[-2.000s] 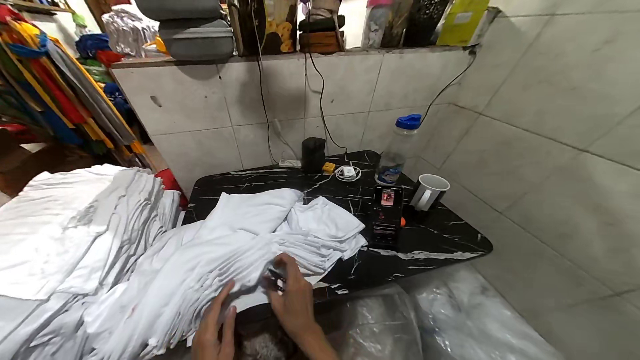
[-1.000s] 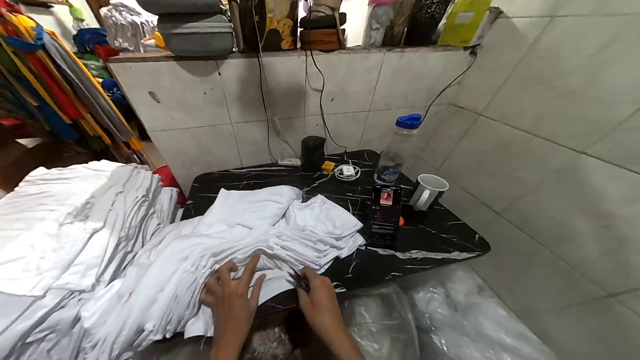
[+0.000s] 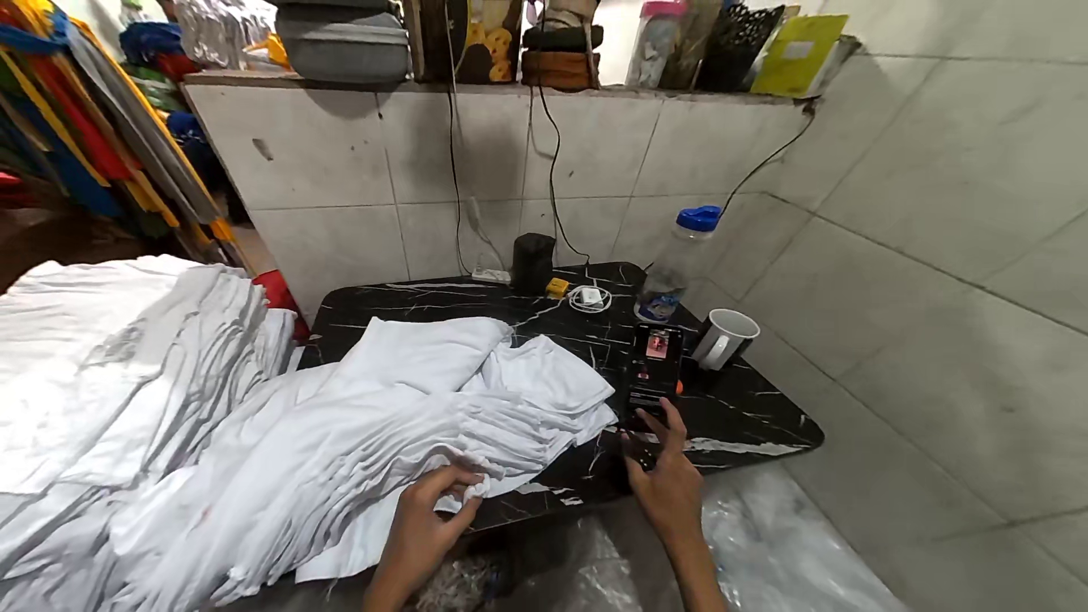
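Note:
A heap of white fabric pieces [image 3: 408,416] lies in layers over the left and middle of a black marble-patterned table [image 3: 748,416]. My left hand [image 3: 429,518] pinches a fabric edge between thumb and fingers at the heap's front. To the right, apart from the cloth, my right hand [image 3: 667,476] is over the table's front part, its fingers curled around a small dark tool, perhaps thread snips, only partly visible. Just beyond its fingertips lies a smartphone [image 3: 653,365] with a lit screen. A black-and-white mug [image 3: 724,340] stands right of the phone.
A clear bottle with a blue lid [image 3: 671,268], a coiled white charger cable [image 3: 589,297] and a black cylindrical object [image 3: 533,263] are at the table's back. A tall white fabric stack [image 3: 127,365] stands left. Clear plastic [image 3: 782,544] lies below the front edge. Tiled walls border the back and right.
My right hand has moved right, away from the fabric edge toward the phone, since one second ago. My left hand has moved right along the fabric's front edge.

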